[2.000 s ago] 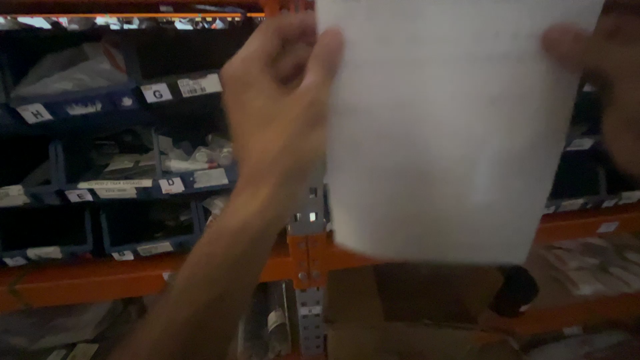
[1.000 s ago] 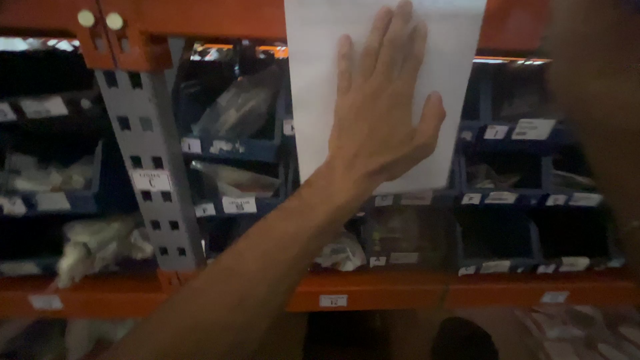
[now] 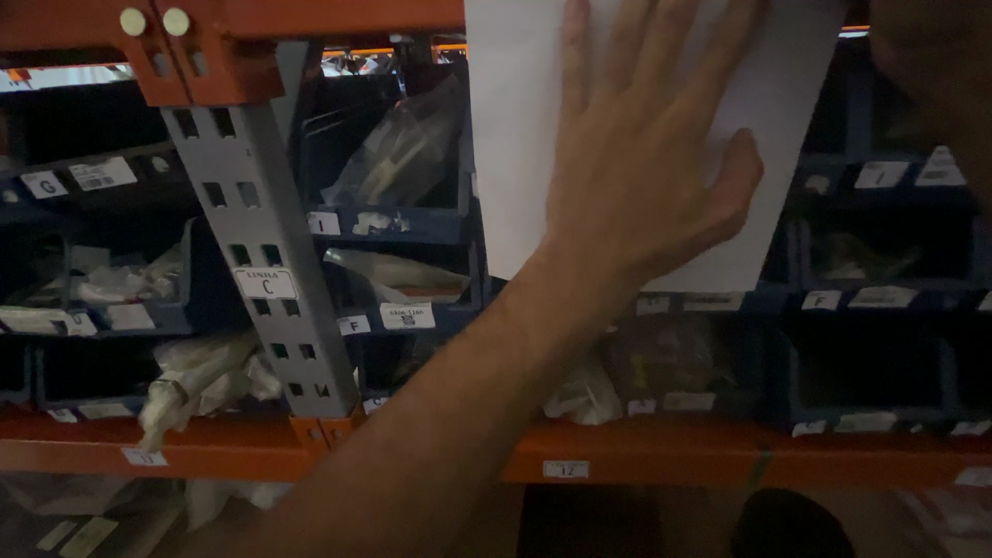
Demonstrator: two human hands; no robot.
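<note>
A white sheet of paper (image 3: 515, 155) hangs upright in front of the shelving at the upper middle of the head view. My left hand (image 3: 643, 147) lies flat over it, fingers spread and pointing up, thumb out to the right; its palm faces away from me, and its fingertips reach the top edge of the view. My right hand (image 3: 922, 70) is a dark, blurred shape at the upper right corner, close to the camera; its fingers cannot be made out. Whether it touches the sheet is not visible. The sheet's top lies outside the view.
Blue plastic bins (image 3: 434, 225) with bagged parts fill the rack on both sides of the sheet. A grey perforated upright (image 3: 263, 256) stands at the left between orange beams (image 3: 643, 457). A plastic bag (image 3: 194, 380) hangs over a lower bin. A dark round object (image 3: 790, 523) shows at the bottom.
Two seconds ago both hands held the sheet by its sides; now my left hand is spread flat over it. The view has shifted to another part of the rack.
</note>
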